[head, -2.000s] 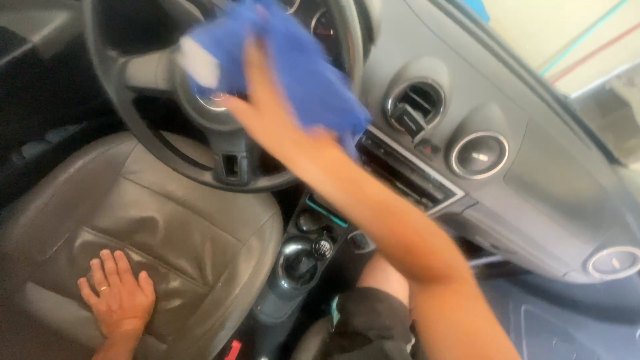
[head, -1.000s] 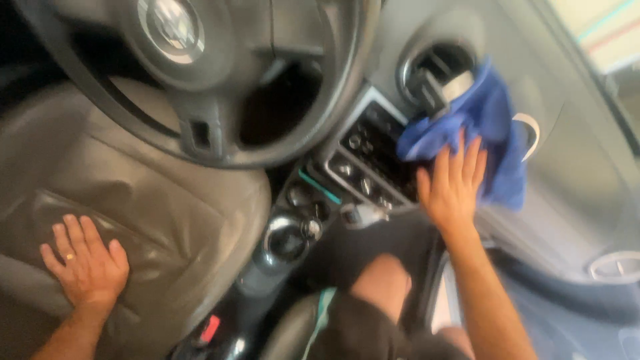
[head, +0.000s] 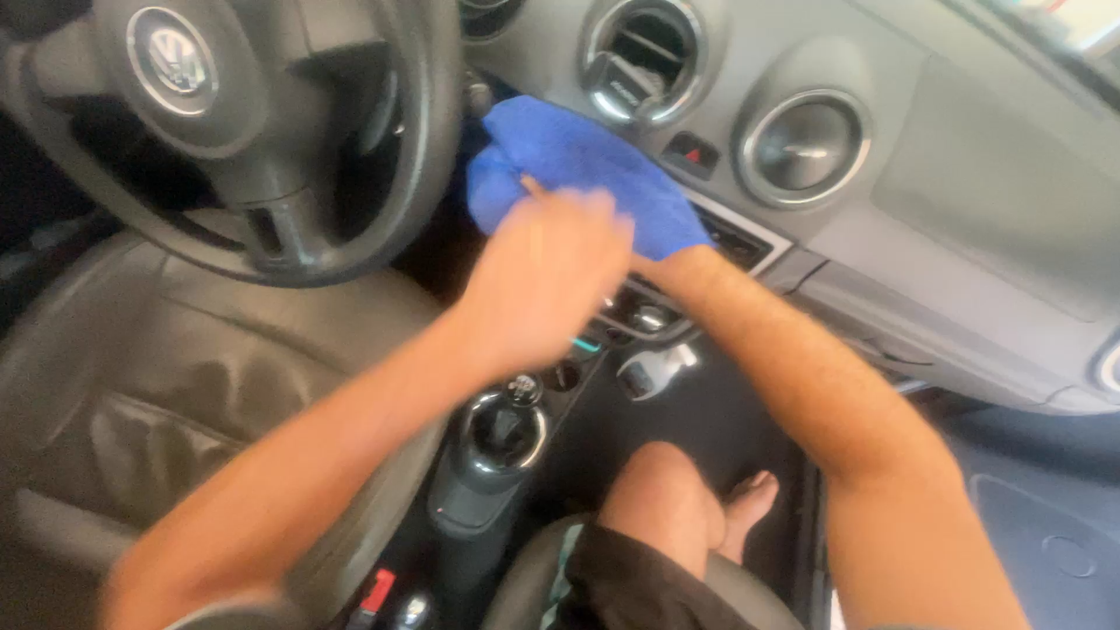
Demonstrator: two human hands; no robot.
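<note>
A blue cloth [head: 604,171] lies against the centre of the dashboard, between the steering wheel [head: 429,131] and the round air vent [head: 643,66]. My left hand [head: 551,262] is at the cloth's lower edge, blurred; whether its fingers grip the cloth cannot be told. My right hand [head: 652,262] reaches under the cloth, which hides its fingers and most of the hand, so its hold is not visible. The car radio panel [head: 744,245] shows partly past the cloth's right edge. Below my hands is the gear lever [head: 522,389].
A grey-brown driver's seat [head: 219,350] fills the left side. A second round vent [head: 805,147] and the hazard light button [head: 693,156] are on the dashboard. A red seat-belt buckle [head: 378,591] stands between the seats. The open door panel [head: 1041,507] is at the right.
My left hand has left the driver's seat and come up to the cloth. The cloth and my right hand have moved left from the air vents to the centre panel beside the steering wheel.
</note>
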